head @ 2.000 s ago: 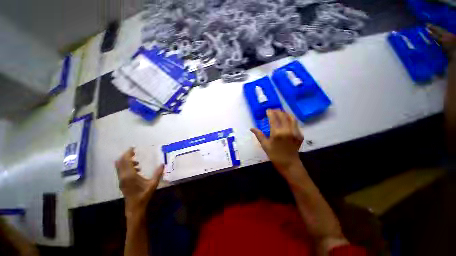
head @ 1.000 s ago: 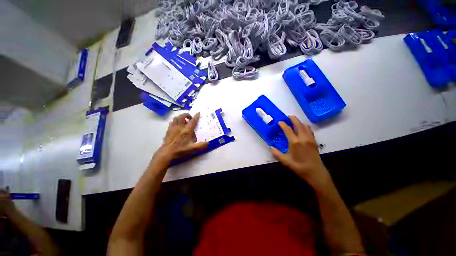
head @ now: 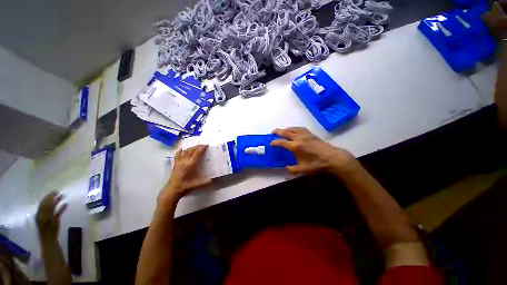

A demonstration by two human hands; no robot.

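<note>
A white and blue retail box (head: 218, 160) lies at the table's front edge. My left hand (head: 188, 170) lies on it and holds it. A blue insert tray (head: 254, 158) with a white charger piece (head: 255, 150) lies at the box's right end, lined up with it. My right hand (head: 308, 150) grips the tray's right end. Whether the tray's end is inside the box is hard to tell. A second blue tray (head: 340, 111) with a white charger piece lies behind my right hand.
Coiled white cables (head: 244, 39) are heaped at the back. Fanned flat boxes (head: 170, 106) lie back left. A packed box (head: 99, 178) and dark flat rectangles (head: 126, 64) lie left. More blue trays (head: 457, 39) lie far right near another person's hand. A person's hand (head: 50, 213) shows at left.
My right hand has turned the nearer tray and moved it left against the box. My left hand still holds the box, now turned. Another person's hand has risen at left.
</note>
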